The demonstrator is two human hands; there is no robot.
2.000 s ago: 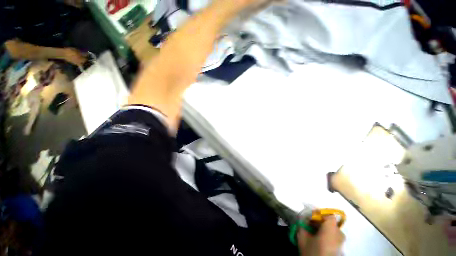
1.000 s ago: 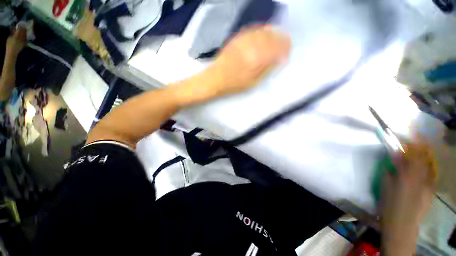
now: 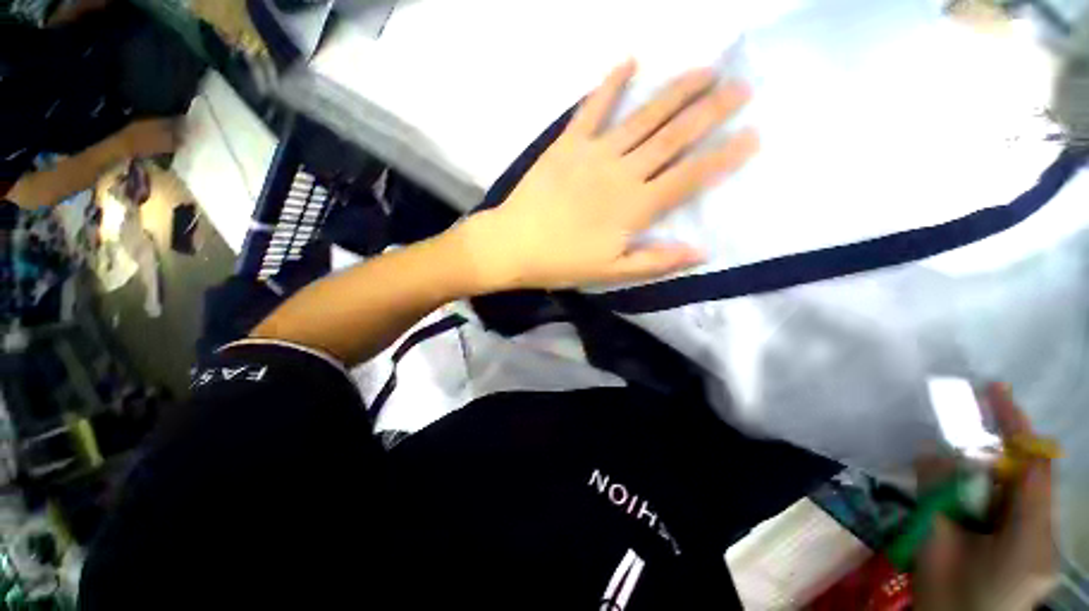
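A white garment panel (image 3: pixel 824 322) lies over the table and hangs over its front edge. A navy band (image 3: pixel 836 264) curves across it. My left hand (image 3: pixel 609 191) lies on the panel with its fingers spread, over the band's left part, and holds nothing. My right hand (image 3: pixel 997 525) is at the lower right, blurred. It holds scissors (image 3: pixel 963 418) with green and orange-yellow handle loops; the blades are blurred and point up and away, over the panel's lower right part.
The table edge (image 3: pixel 394 155) runs diagonally at upper left. A dark slotted basket (image 3: pixel 293 215) is below it. A red basket (image 3: pixel 854 588) is beside my right hand. White-navy pieces (image 3: pixel 502 370) rest at my lap. Another person's arm (image 3: pixel 96 161) shows at left.
The panel now lies flatter, with its navy band running across to the right. My left hand has spread open on it. My right hand with the scissors has moved down.
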